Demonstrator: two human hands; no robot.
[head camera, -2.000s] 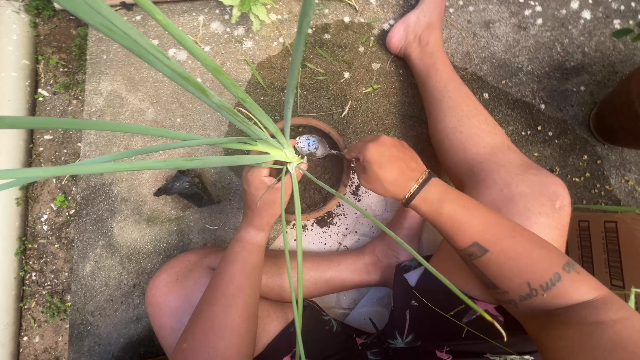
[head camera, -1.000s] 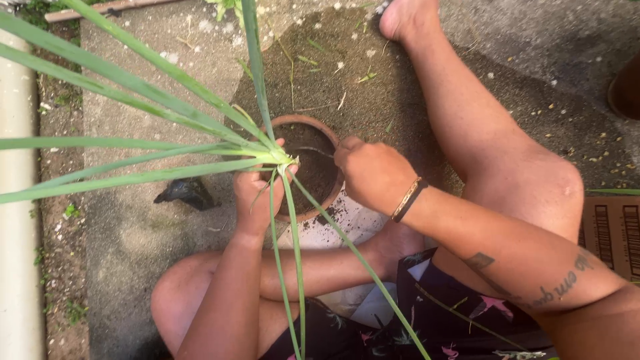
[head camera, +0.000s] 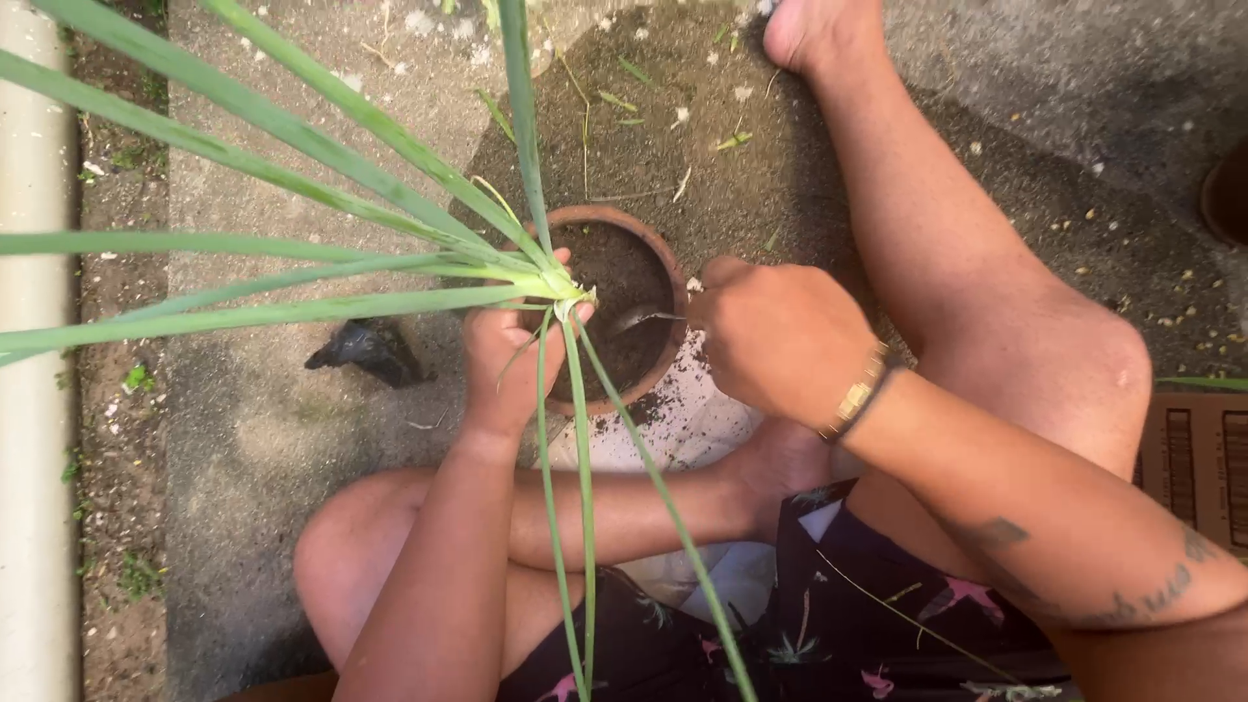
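My left hand (head camera: 512, 361) grips a green onion plant (head camera: 556, 283) by its pale base, above the left side of a round terracotta pot (head camera: 673, 268). Long green leaves fan out to the left, upward and down toward my lap. Dark soil (head camera: 624, 263) fills the inside of the pot. In my right hand (head camera: 780, 331), at the pot's right rim, is a metal spoon (head camera: 639, 317), its bowl down at the soil. The roots of the plant cannot be made out.
A crumpled black plastic bag (head camera: 366, 351) lies on the concrete left of the pot. Spilled soil dots a pale sheet (head camera: 663, 419) below the pot. My bent legs surround it. A brown perforated tray (head camera: 1194, 458) is at the right, with a dark round pot (head camera: 1226, 200) above it.
Two seconds ago the spoon's bowl was raised beside the plant's base; now it is low in the pot. My left hand still holds the plant.
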